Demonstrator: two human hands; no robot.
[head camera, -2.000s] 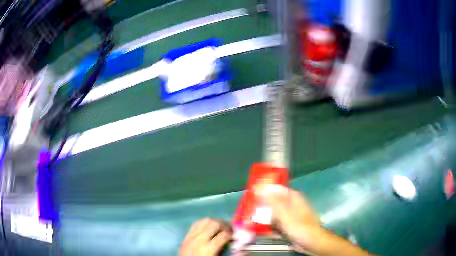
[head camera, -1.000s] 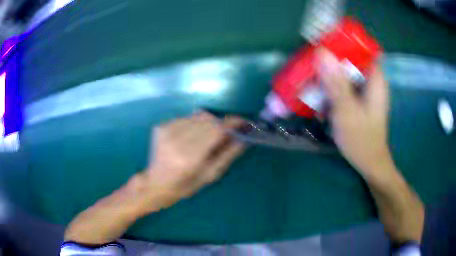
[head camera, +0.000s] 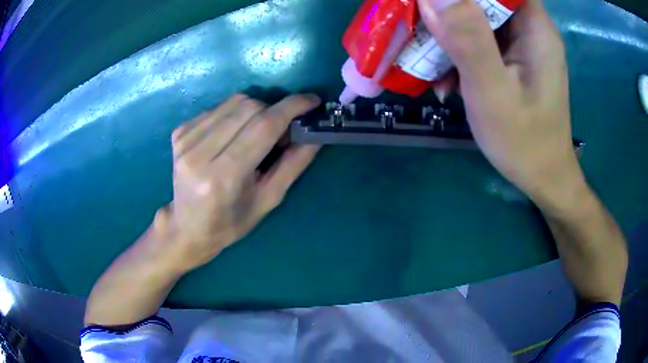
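A dark fixture bar (head camera: 398, 137) lies across the green mat, with small shiny metal parts (head camera: 387, 117) spaced along it. My left hand (head camera: 224, 166) grips the bar's left end between thumb and fingers. My right hand (head camera: 508, 92) holds the red glue bottle (head camera: 380, 35), tilted down to the left. Its pale pink nozzle tip is at the leftmost visible metal part; whether they touch cannot be told. My right hand hides part of the bar, and the bar's right tip shows beyond the wrist.
The glossy green mat (head camera: 355, 234) covers the bench, with its curved front edge near my body. A white disc (head camera: 644, 92) is cut off by the right picture edge. A small white thing (head camera: 6, 198) shows at the far left. Grey floor shows below the bench.
The view has tilted down to the bar. The bottle nozzle has come to the leftmost visible part. The rails, blue bin and second red bottle seen earlier are out of view.
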